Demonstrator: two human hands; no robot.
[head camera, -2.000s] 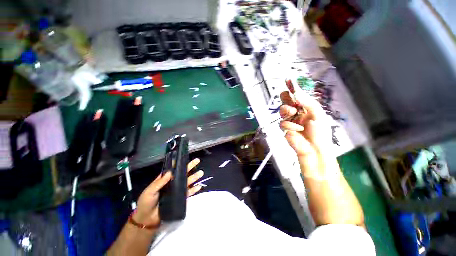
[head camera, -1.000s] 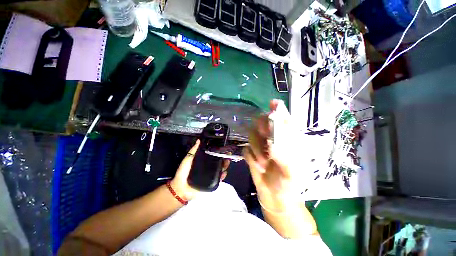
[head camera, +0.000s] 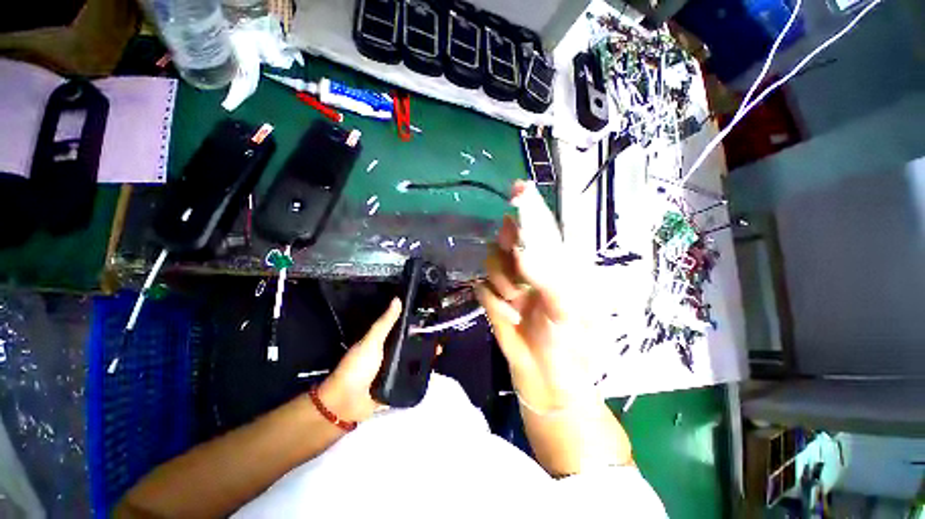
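Observation:
My left hand holds a black lock housing above my lap, near the bench edge. A round hole shows at the housing's upper end. A white cable runs from the housing to the fingers of my right hand. The right hand is overexposed. A thin black cable with a pale end sticks out leftward from its raised fingertips. What lies inside its palm is hidden.
Two black lock panels lie at the bench edge, cables hanging down. Glue tube, red-handled tool and white scraps lie on the green mat. Open panels line the back. Boards and wires lie right; blue crate left.
Since the first frame, my right hand has come from the pile of boards to beside the housing, with cables at its fingers. The housing is now tilted and the white cable spans both hands.

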